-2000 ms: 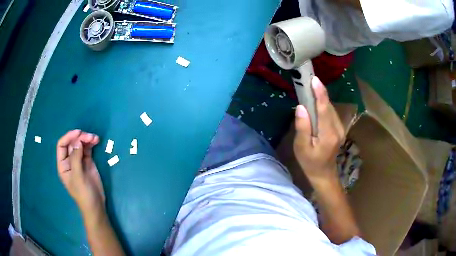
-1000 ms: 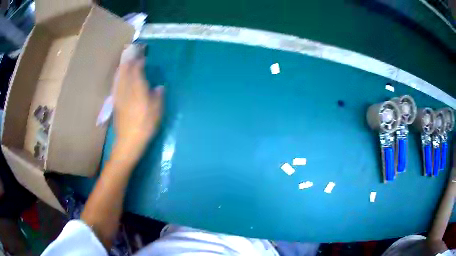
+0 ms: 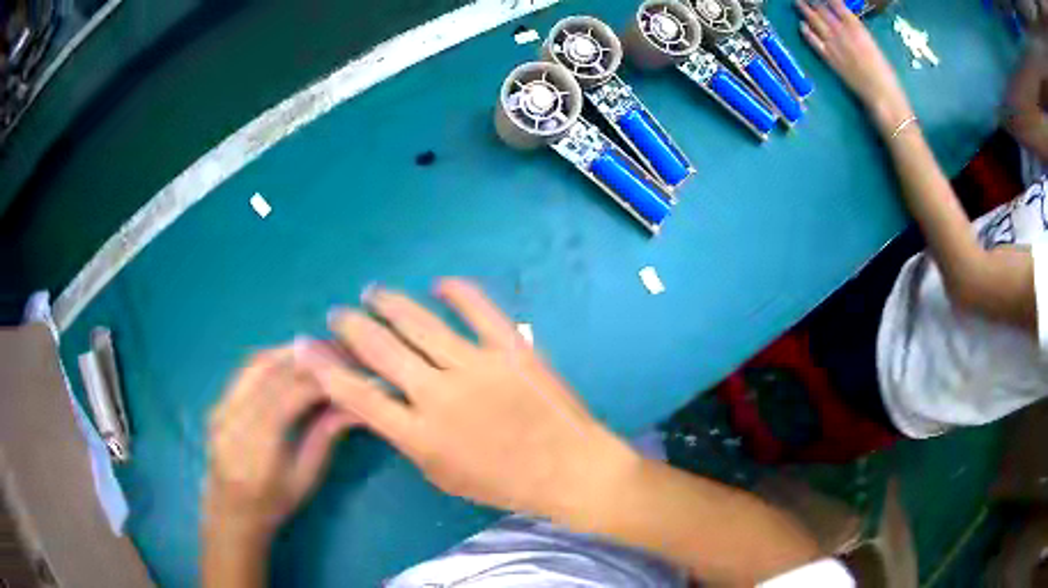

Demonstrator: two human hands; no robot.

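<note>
My right hand (image 3: 483,402) is over the near part of the table, blurred, with its fingers apart and nothing visible in it. Its fingertips overlap my left hand (image 3: 244,442), which is curved with thumb and fingers apart and looks empty. Part-assembled handheld fans (image 3: 540,101) lie beyond my hands, with round beige heads and open handles showing circuit boards and blue batteries. Beige handle shells (image 3: 106,396) lie close together at the left.
A brown cardboard box (image 3: 52,459) is at the left edge beside a white sheet (image 3: 106,488). White pads (image 3: 652,279) and a dark speck (image 3: 425,157) lie on the green table (image 3: 345,247). Another worker's arm (image 3: 919,161) reaches in from the right. An open carton is at lower right.
The view has swung across the table. The fan my right hand held two seconds ago is gone from it. My left hand has moved from beside the box to near my right hand.
</note>
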